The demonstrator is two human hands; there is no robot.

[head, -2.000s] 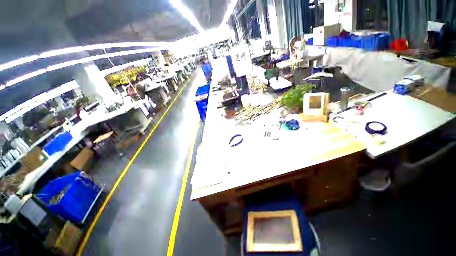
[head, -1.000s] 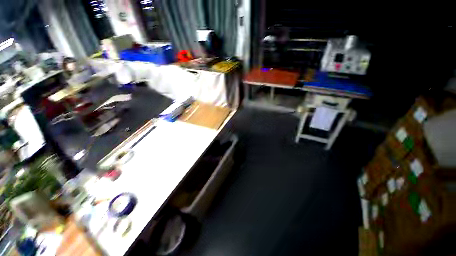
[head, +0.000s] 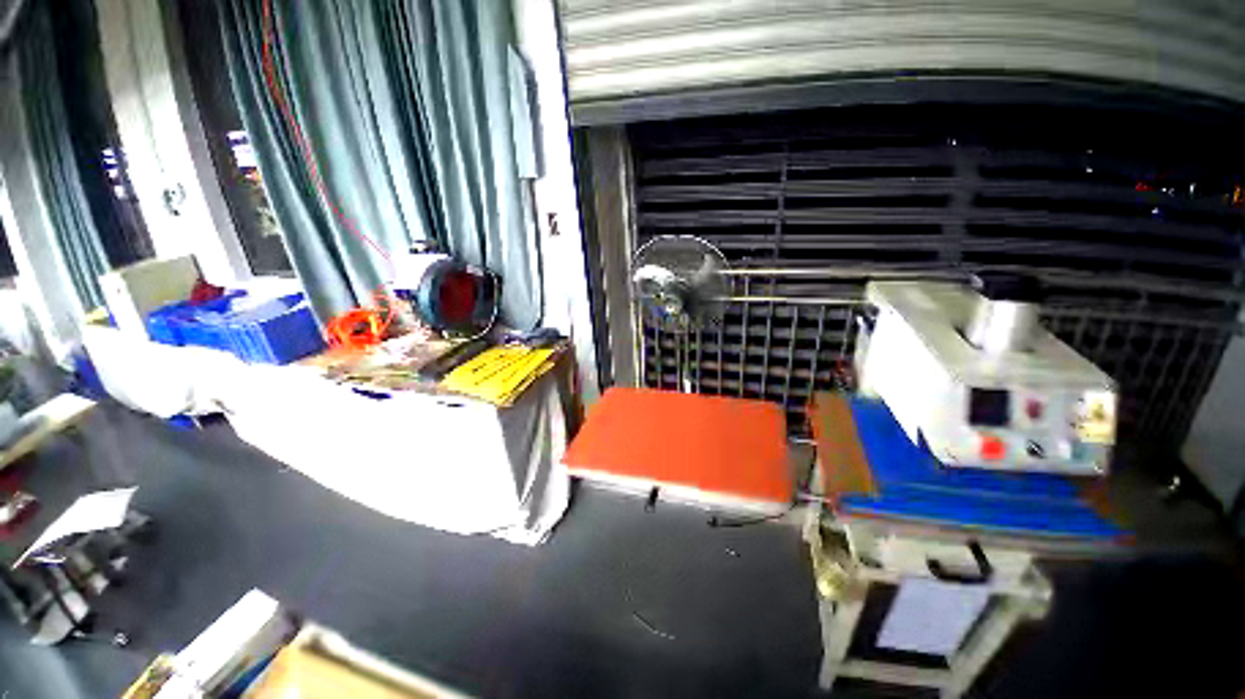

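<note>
Neither of my hands is in view. Nearest in front is a white machine (head: 976, 382) with a dark display and red buttons, standing on a blue-topped stand (head: 942, 494) with a cream frame. An orange-red board or tabletop (head: 683, 444) is to its left. Further left, a white-covered table (head: 396, 458) bears yellow sheets (head: 498, 372), a coiled orange hose or cord (head: 358, 328) and a round dark device (head: 459, 298).
A standing fan (head: 680, 284) is in front of a slatted shutter and railing. Blue crates (head: 260, 328) sit at the left by teal curtains (head: 437, 150). A cardboard edge (head: 328, 669) and white box (head: 232, 642) show at the bottom left. Grey floor (head: 574, 594) lies between.
The view has swung right, from the aisle and long white worktables to the white machine and shutter. The machine looks larger and nearer. The worktables have mostly left the picture.
</note>
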